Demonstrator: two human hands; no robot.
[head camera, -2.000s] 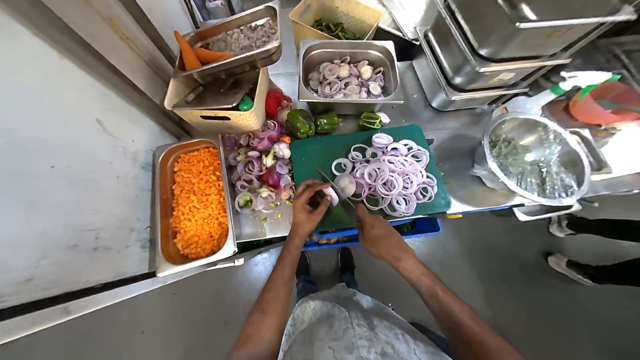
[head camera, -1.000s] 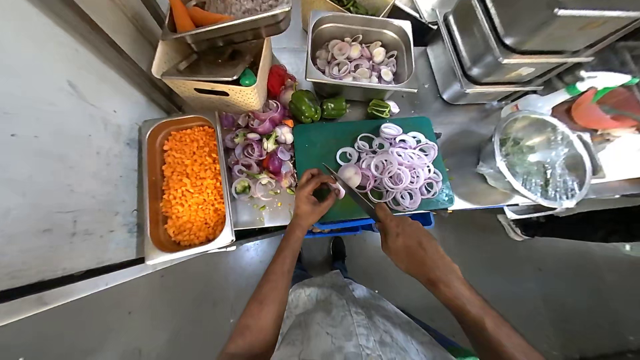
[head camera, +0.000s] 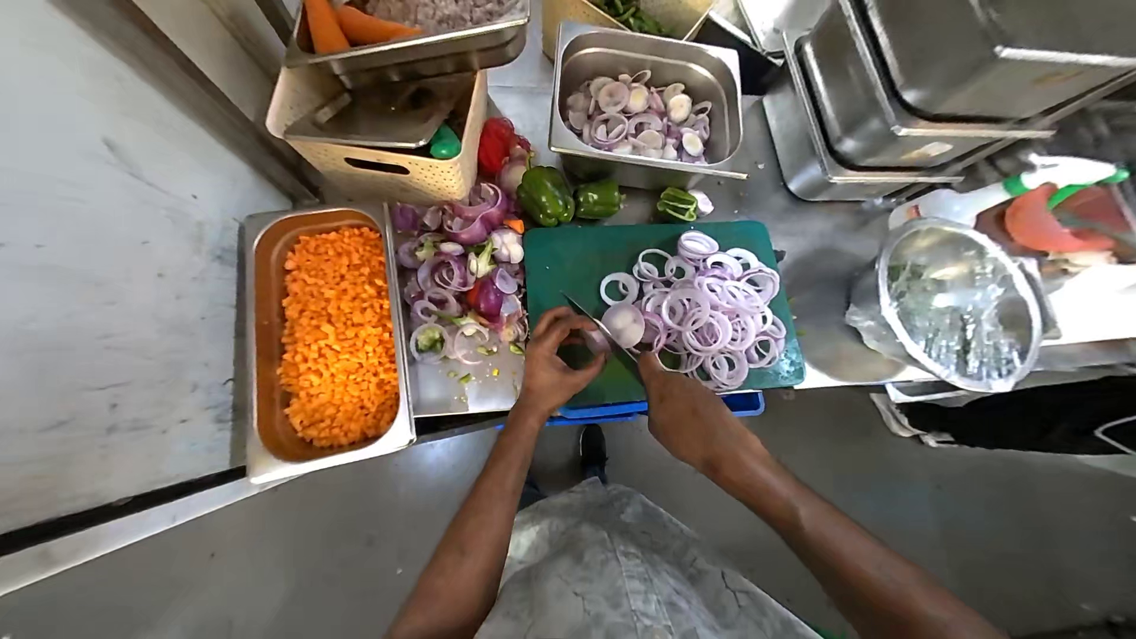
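Note:
On the green cutting board (head camera: 568, 257), near its front edge, my left hand (head camera: 561, 359) holds a piece of red onion (head camera: 586, 348) between thumb and fingers. My right hand (head camera: 688, 413) grips a kitchen knife (head camera: 593, 319), its blade slanting up and left against the onion piece. A cut onion slice (head camera: 623, 326) lies just right of the blade. Many onion rings (head camera: 710, 306) are heaped over the board's right half. The knife's handle is mostly hidden in my right hand.
Left of the board lie onion peelings (head camera: 453, 275) and a steel pan of diced carrot (head camera: 342, 337). Behind are green bell peppers (head camera: 545, 195), a steel pan of onion slices (head camera: 643, 115) and a perforated plastic basket (head camera: 382, 169). To the right stand a lidded clear container (head camera: 963, 306) and stacked steel pans (head camera: 950, 98).
The knife in my right hand has moved slightly left, up against the onion piece in my left hand. Dark clothing at the right edge has shifted.

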